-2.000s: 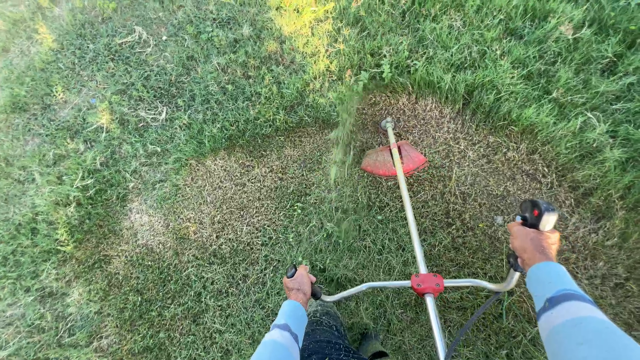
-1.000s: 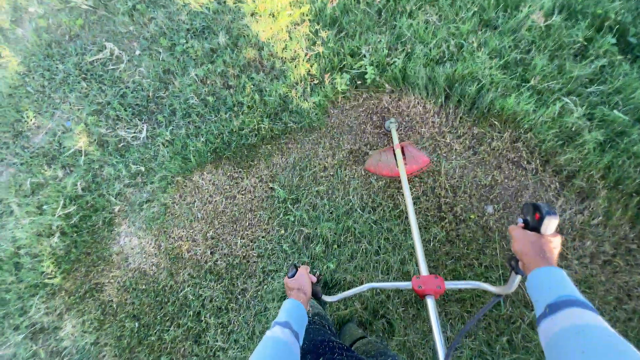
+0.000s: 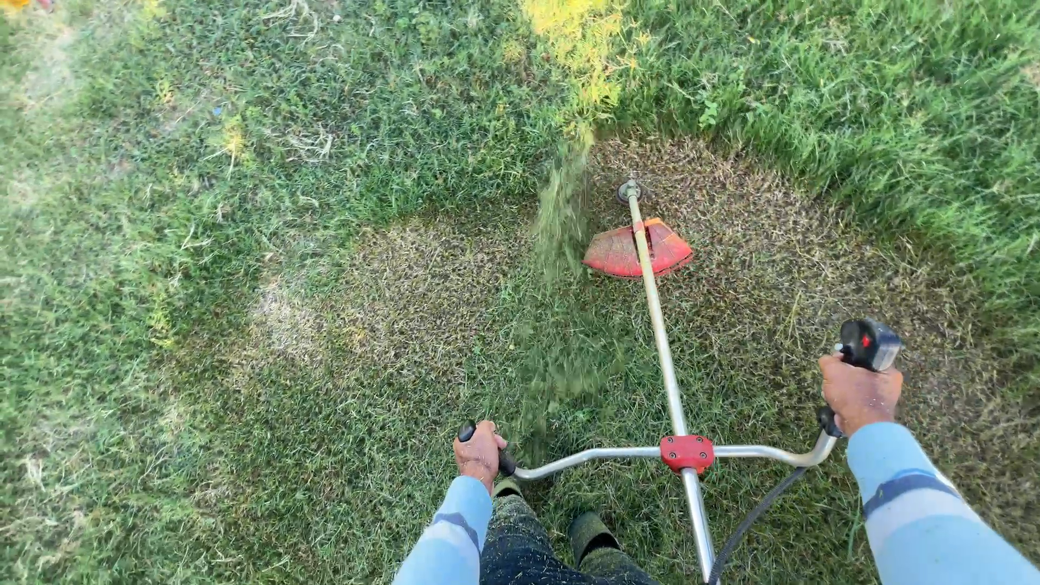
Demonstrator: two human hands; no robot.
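Observation:
My left hand [image 3: 481, 452] is closed around the black left grip of a brush cutter's metal handlebar [image 3: 589, 457]. On the right, my right hand [image 3: 861, 394] holds the control grip, whose black throttle housing [image 3: 869, 344] shows above the fist. A red clamp [image 3: 687, 453] joins the handlebar to the long shaft [image 3: 662, 349]. Farther out, a red guard [image 3: 638, 249] sits below the cutting head [image 3: 629, 191], which is over short brown stubble. Grass clippings [image 3: 562, 211] fly in a blurred stream left of the guard. The cutting line or blade cannot be made out.
Taller green grass [image 3: 934, 106] borders the cut patch at the top and right. Yellowish weeds [image 3: 581, 49] grow beyond the head. My boots [image 3: 591, 536] and dark trousers, sprinkled with clippings, are at the bottom. A black cable [image 3: 756, 516] runs beside the lower shaft.
Clippings stream left of the guard now; one second ago no such stream was plain. Both hands have kept their hold on the grips.

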